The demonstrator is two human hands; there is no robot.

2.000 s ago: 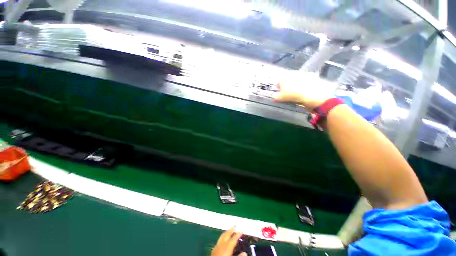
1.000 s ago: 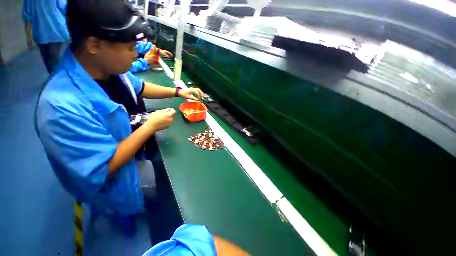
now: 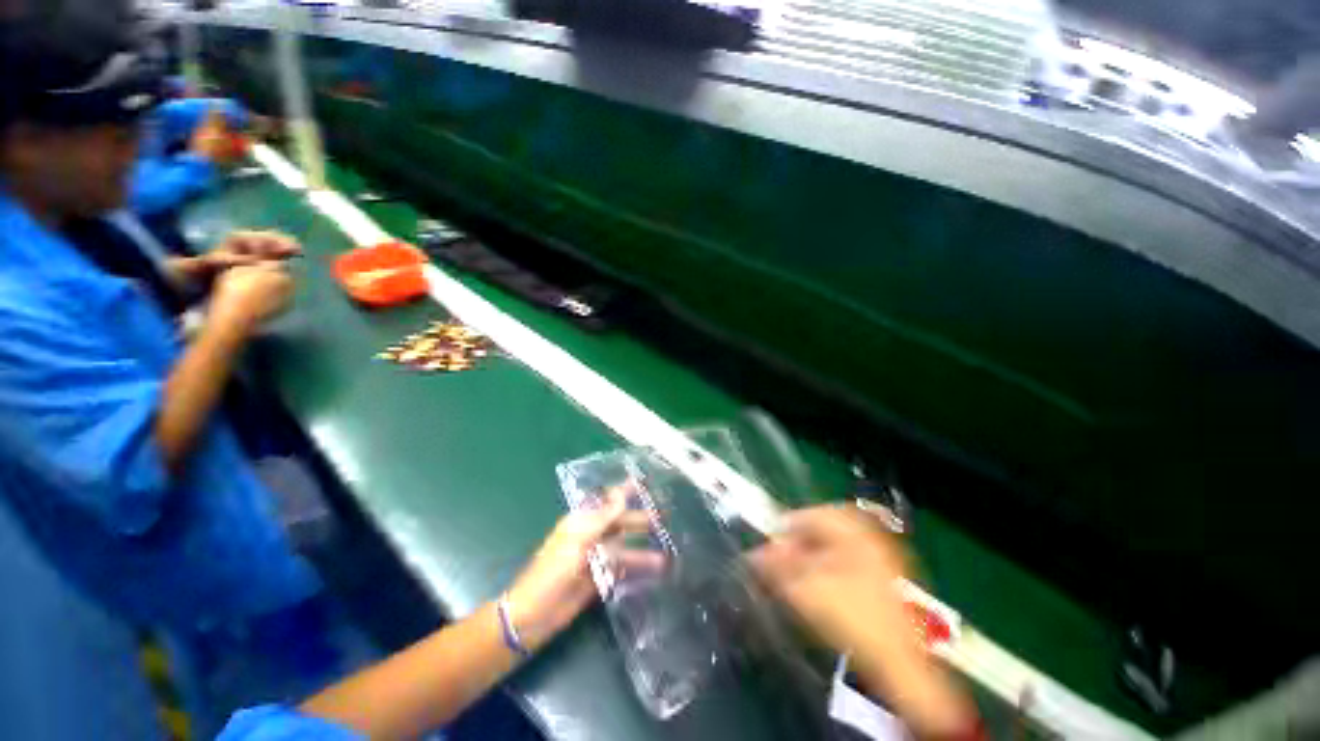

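Note:
A clear plastic blister tray (image 3: 669, 659) is held tilted above the green bench, right of the picture's middle. My left hand (image 3: 586, 557) holds its left part, fingers spread over it. My right hand (image 3: 832, 557) is at the right, blurred, and holds a second clear plastic piece (image 3: 775, 456) that is also blurred. Whether the two plastic pieces touch cannot be told. Part of a white pad or phone (image 3: 860, 712) shows at the bottom edge, below my right hand.
A white rail (image 3: 565, 371) separates bench and green conveyor. Small red pieces (image 3: 929, 625) lie by the rail. An orange bin (image 3: 381, 274) and component heap (image 3: 439, 348) stand farther left. Phones (image 3: 1147, 669) lie on the belt. A worker in blue (image 3: 123, 420) is at the left.
The view has swung from the shelf to the neighbouring worker and then back down to the bench. Both my hands are now in view with clear plastic in them.

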